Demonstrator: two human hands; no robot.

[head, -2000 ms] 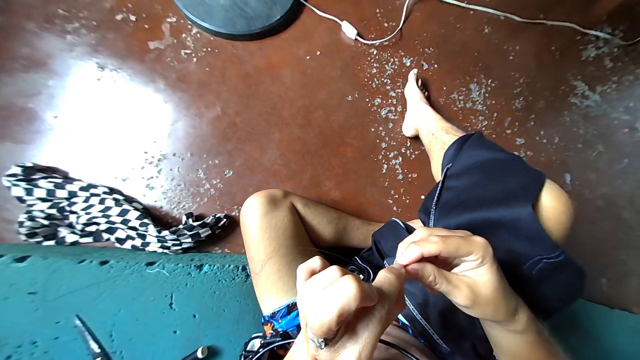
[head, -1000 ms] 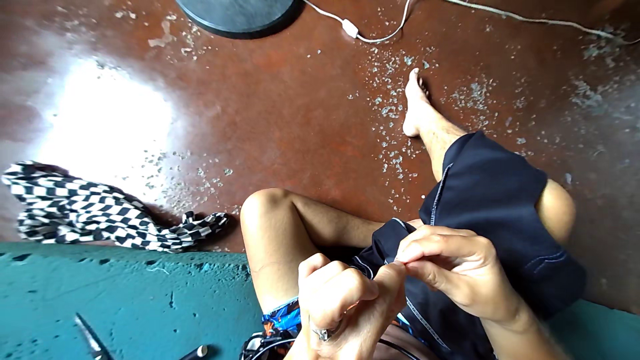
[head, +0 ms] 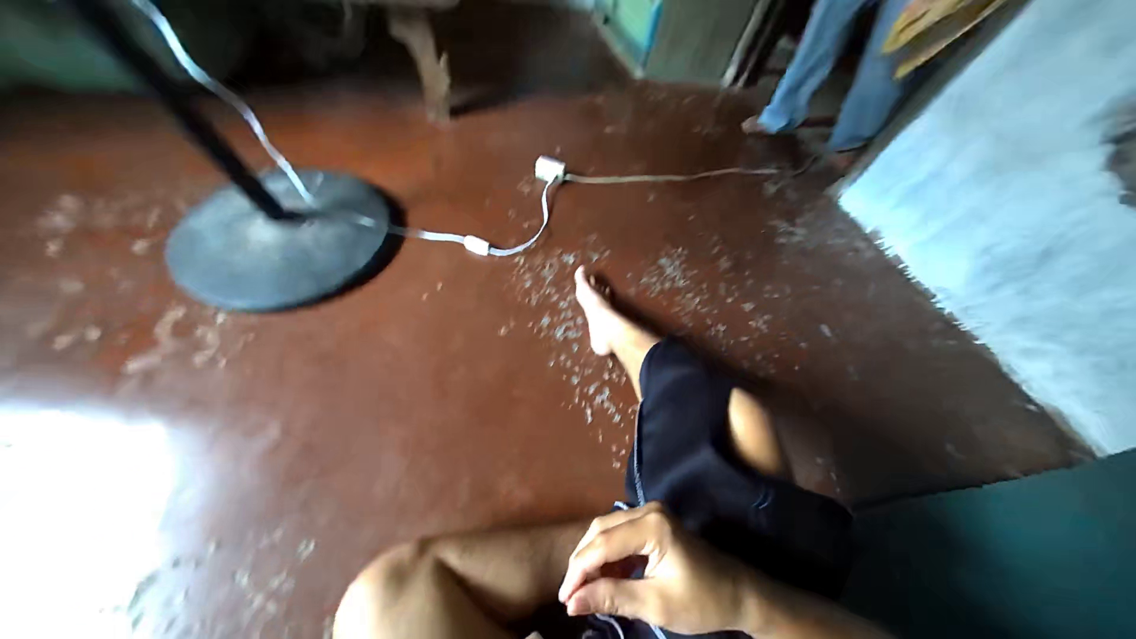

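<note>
My right hand (head: 652, 568) is held over my lap at the bottom centre, its fingers curled and thumb and fingertips near each other; whether something small is between them cannot be told. Beneath and beside it lies dark navy cloth (head: 701, 453) with pale stitching, draped over my leg. White cord-like edging (head: 611, 623) shows just under the hand. Of my left hand nothing certain can be seen; only a tiny patch of skin shows at the bottom edge.
A round black stand base (head: 280, 244) with a pole (head: 186, 120) is on the red floor at left. A white cable (head: 435, 236) runs from it to a white connector (head: 550, 169). Another person's legs in jeans (head: 821, 71) are at upper right, near a pale wall (head: 1021, 213).
The view has swung up and to the right. My hands were together at the cloth; now my right hand's fingers are more spread and my left hand has left the view.
</note>
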